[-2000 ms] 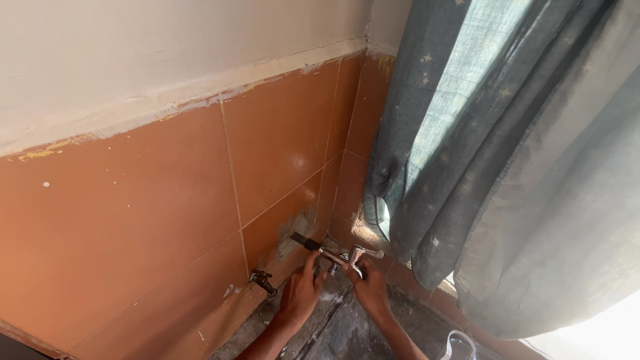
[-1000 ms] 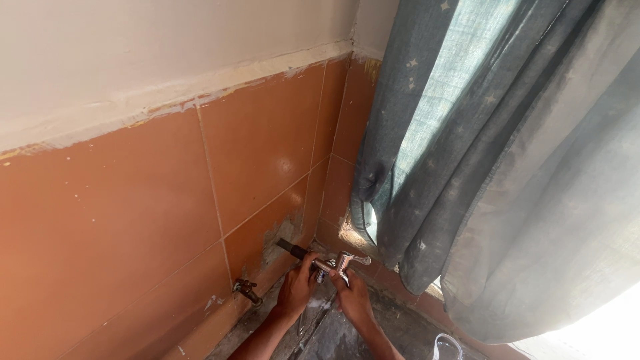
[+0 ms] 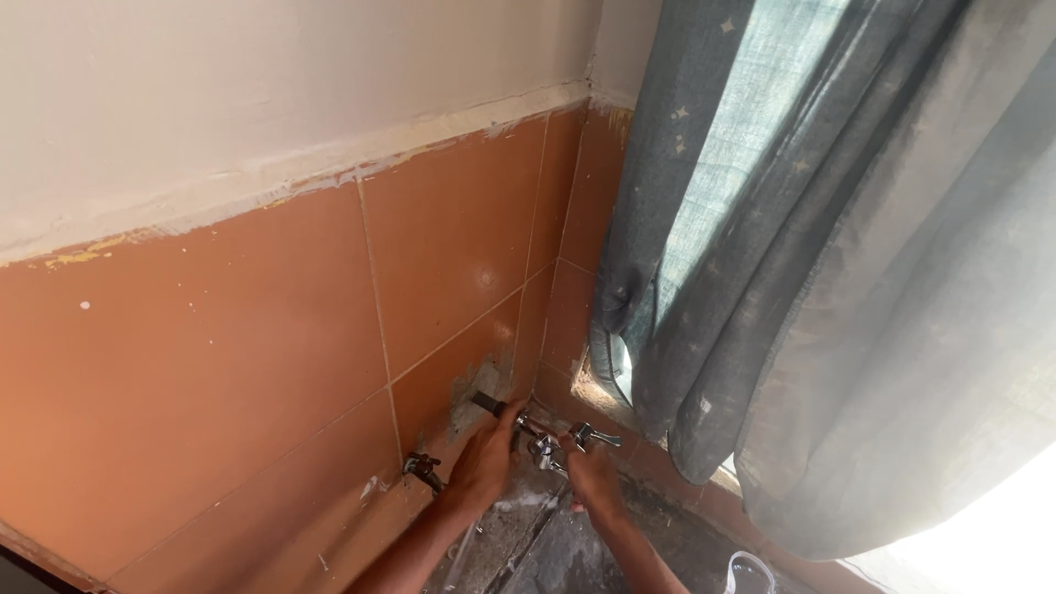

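A dark pipe [image 3: 488,403] sticks out of a patch of bare cement in the orange wall tiles, low near the corner. A chrome faucet [image 3: 544,452] with a lever handle [image 3: 596,436] is in line with the pipe's outer end; whether it is threaded on cannot be told. My left hand [image 3: 487,454] is closed around the joint of pipe and faucet, its fingers partly hidden. Around the faucet's outer body, beside the lever, my right hand [image 3: 590,474] is closed. An older dark tap [image 3: 422,466] is fixed to the wall left of my left hand.
A grey-blue curtain [image 3: 742,289] hangs on the right, in front of bright light. Below the hands lies a wet, stained grey surface [image 3: 569,544]. The rim of a clear plastic container [image 3: 749,569] shows at the bottom right. Orange tiled walls [image 3: 272,355] meet at the corner.
The lever handle points in a different direction against the hands than a second ago. Both hands have stayed at the faucet and pipe, with small shifts of grip.
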